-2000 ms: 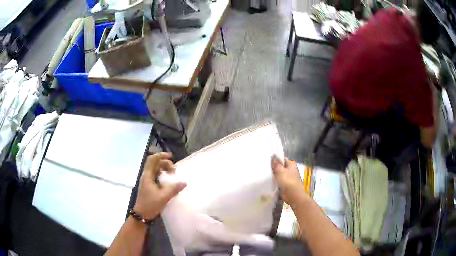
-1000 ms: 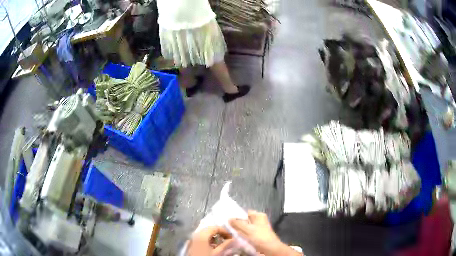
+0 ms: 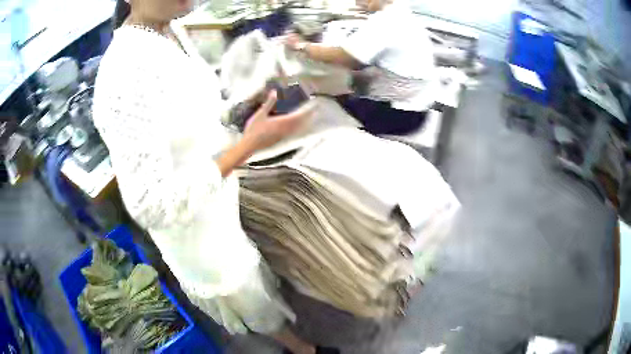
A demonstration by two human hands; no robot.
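Neither of my hands is in view. In front of me is a tall stack of beige cloth pieces (image 3: 325, 228), its layered edges facing me. A white cloth piece (image 3: 387, 176) lies over its top and hangs down on the right side. A person in a white top (image 3: 166, 166) stands at the left of the stack, one hand held out over it, fingers apart. A dark object shows beside that hand, too blurred to name.
A blue bin (image 3: 183, 339) with green cloth bundles (image 3: 128, 297) stands at lower left. Another person in white (image 3: 394, 52) handles pale cloth behind the stack. Grey floor (image 3: 512, 228) runs along the right. A blue crate (image 3: 533, 59) stands at the upper right. Machines show at left.
My view has swung up and towards the person in white and the stack, which now look much closer. My hands and the white cloth they held have left the picture.
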